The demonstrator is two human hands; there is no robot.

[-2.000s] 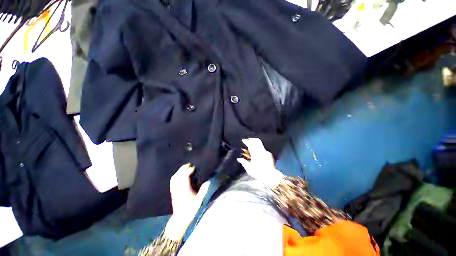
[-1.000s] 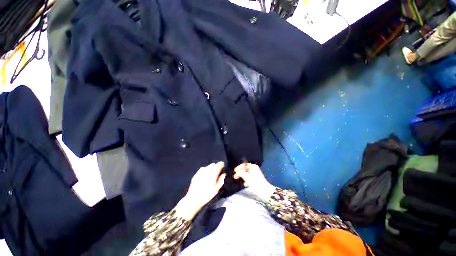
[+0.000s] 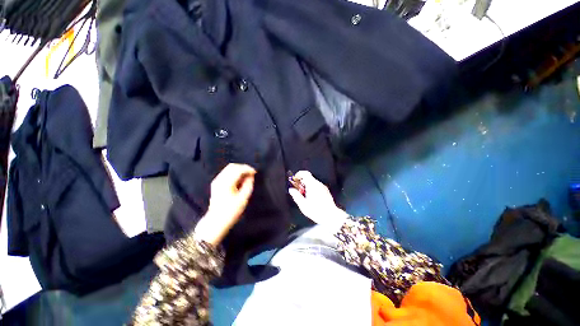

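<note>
A dark navy double-breasted coat [image 3: 191, 121] lies front up, with its lower part hanging towards my lap. Dark buttons with a pale glint show on its front, and shiny grey lining [image 3: 340, 111] shows at its right side. My left hand [image 3: 231, 194] is over the lower front, blurred, with curled fingers; whether it pinches cloth or thread is unclear. My right hand [image 3: 311, 196] is beside the front edge, its fingers closed around a small dark and reddish thing [image 3: 297, 184], possibly thread snips. The hands are apart.
Another navy coat [image 3: 63, 184] lies at the left. A grey-olive garment [image 3: 156, 204] lies beneath the main coat. Black hangers and an orange item [image 3: 60, 48] are at the upper left of the white table [image 3: 490, 32]. Dark and green cloth [image 3: 509, 251] lies at the lower right.
My hands were close together at the coat's front edge and are now higher and apart, the left moved up and left. The camera view has shifted. The near coat front shows fewer buttons.
</note>
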